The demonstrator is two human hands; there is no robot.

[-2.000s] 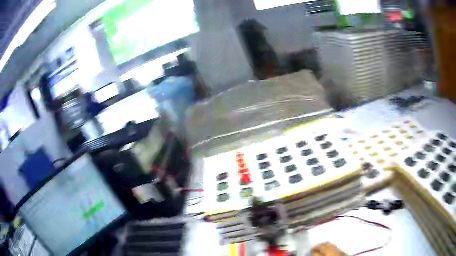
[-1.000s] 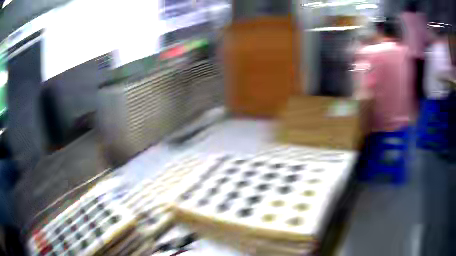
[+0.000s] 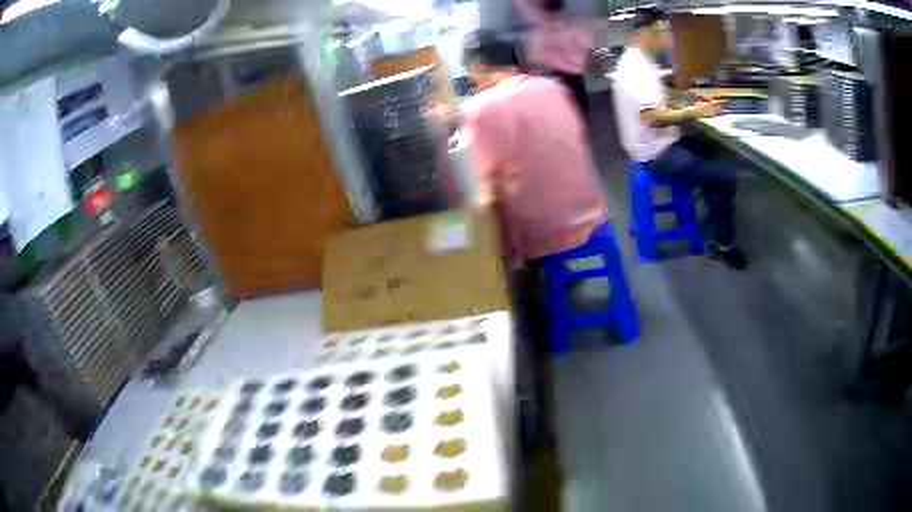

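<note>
A white foam tray (image 3: 425,430) lies nearest in front of me at the lower middle. Rows of dark, rounded parts (image 3: 350,427) fill its left and middle cutouts; tan cutouts show along its right side. Another tray with small tan cutouts (image 3: 172,443) lies to its left. Another white tray edge with faint dark marks shows behind. Neither of my hands is in the picture. The view is blurred, so the parts' details cannot be told.
A brown cardboard sheet (image 3: 415,272) with a label stands behind the trays. A brown partition (image 3: 262,190) and a ribbed stack (image 3: 115,300) are further back. A person in pink sits on a blue stool (image 3: 590,295) beyond the bench; another in white sits at a right-hand bench (image 3: 850,180).
The view has swung far to the right. The monitor, clamp fixture and red-marked tray have left the picture; the cardboard, seated people and right-hand bench now show.
</note>
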